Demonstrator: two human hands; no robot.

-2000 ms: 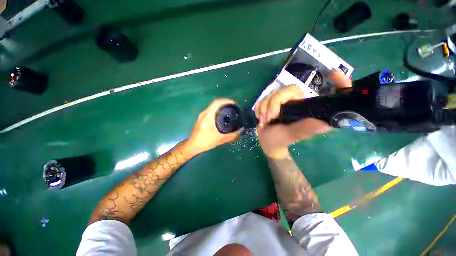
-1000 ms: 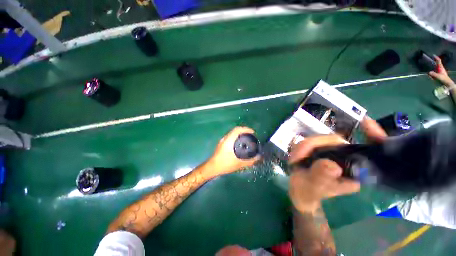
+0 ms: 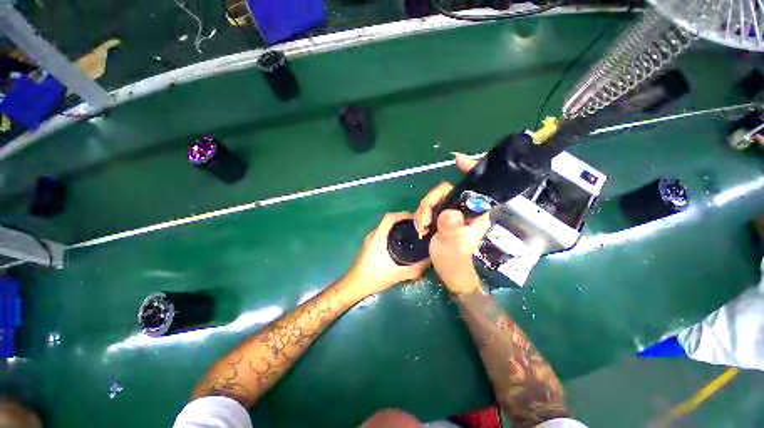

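Note:
My left hand (image 3: 379,257) is closed around a black cylindrical housing (image 3: 408,242), held with its dark recessed end facing up. My right hand (image 3: 452,238) grips the black electric screwdriver (image 3: 494,180), tilted over the housing's right side. The bit is hidden by my fingers. The screwdriver hangs from a silver spring (image 3: 630,63) with a yellow piece at its hook. The white screw feeder (image 3: 546,219) stands just right of my right hand, partly behind the screwdriver. Tiny shiny specks lie on the green surface near my hands.
An unlit unit (image 3: 188,313) lies at left. A unit with a pink-purple lit end (image 3: 216,159) and other black cylinders (image 3: 358,128) lie beyond the white line. Another unit (image 3: 655,199) lies right of the feeder. A fan (image 3: 725,18) is overhead. A person's white sleeve (image 3: 737,326) is at right.
My right hand has brought the screwdriver from the right, over the feeder, to the housing. The spring has come into view. Several units beyond the line appear further right than a second ago.

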